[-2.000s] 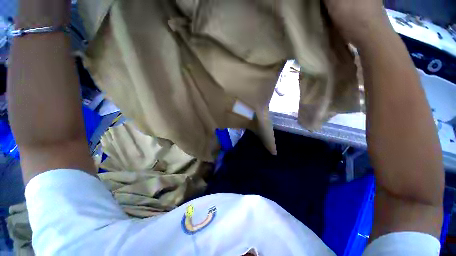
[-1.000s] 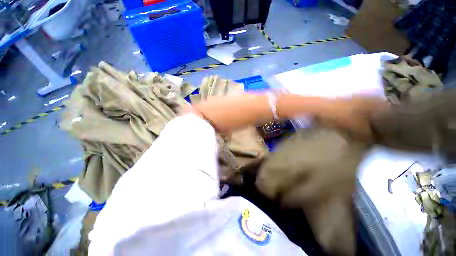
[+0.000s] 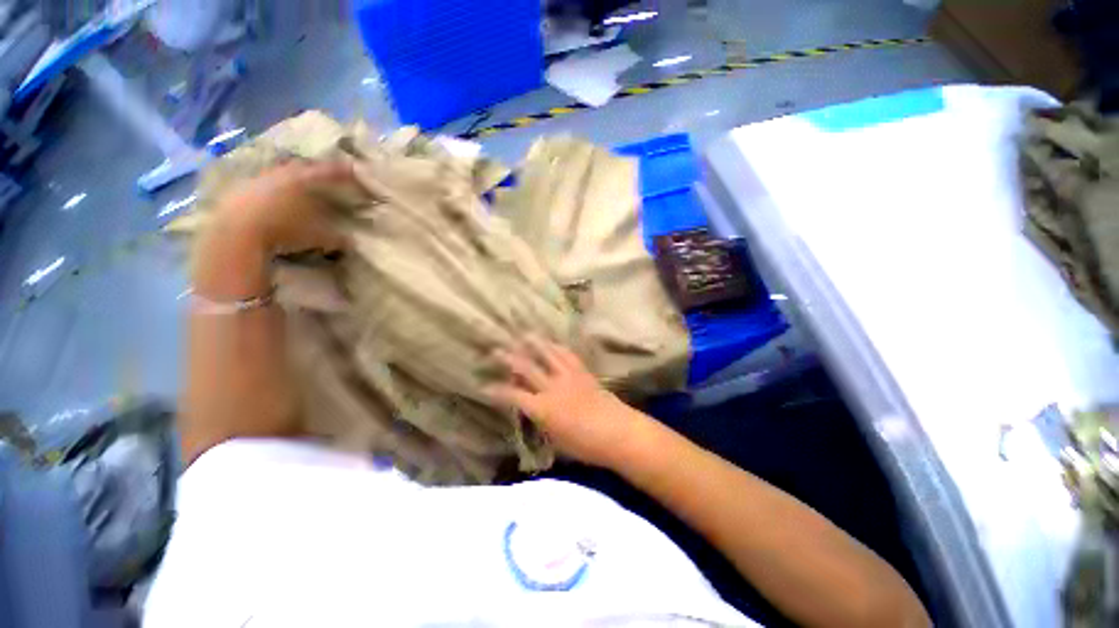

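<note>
A large heap of khaki cloth (image 3: 423, 270) lies to the left of my lap, with bunched folds. My left hand (image 3: 301, 202) is blurred and lies at the far left part of the heap, a bracelet on its wrist; whether its fingers grip the cloth cannot be told. My right hand (image 3: 546, 390) rests on the near right side of the heap with its fingers spread. A flatter khaki piece (image 3: 583, 233) lies beside the heap, over a blue crate.
The white table (image 3: 847, 233) is at the right, its rounded edge running beside my lap. More khaki cloth (image 3: 1080, 202) lies at its far right. A blue crate (image 3: 693, 184) with a dark box (image 3: 706, 270) stands beside the table. Another blue crate (image 3: 454, 55) stands on the floor ahead.
The cloth held up over the table has come across to the left heap. My left hand has moved left onto the heap; my right hand has come into clear view there.
</note>
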